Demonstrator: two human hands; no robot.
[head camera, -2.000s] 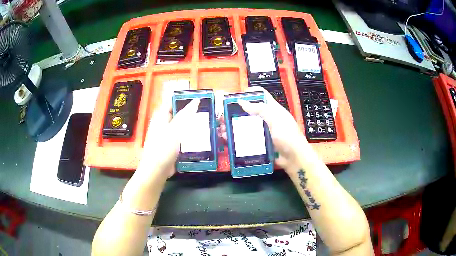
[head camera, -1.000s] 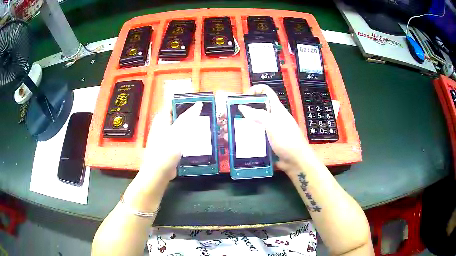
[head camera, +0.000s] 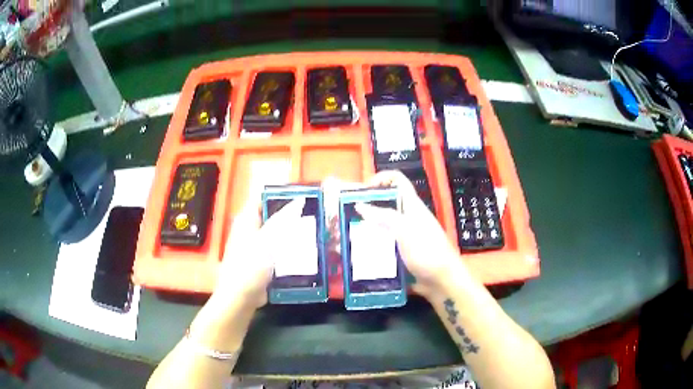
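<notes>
My left hand (head camera: 254, 251) holds a blue-edged smartphone (head camera: 296, 254) with a white area lit on its screen, thumb on the upper screen. My right hand (head camera: 425, 247) holds a second blue-edged smartphone (head camera: 373, 258) beside it, thumb also on the upper screen. Both are held over the front edge of the orange-red phone tray (head camera: 182, 279). In the tray, closed black flip phones (head camera: 190, 203) lie at the left and back. Two opened flip phones lie at the right; the rightmost shows its screen (head camera: 462, 129) and keypad (head camera: 477, 216). My right hand partly hides the other one.
A dark smartphone (head camera: 118, 258) lies on white paper (head camera: 68, 292) at the left, near a small fan (head camera: 76, 197) and metal post (head camera: 95, 68). A blue mouse (head camera: 625, 99) and another red tray (head camera: 680, 197) are at the right. Red stools show below.
The whole view has shifted, so the tray and hands sit lower in the picture. Both hands still hold the two smartphones in nearly the same place against the tray.
</notes>
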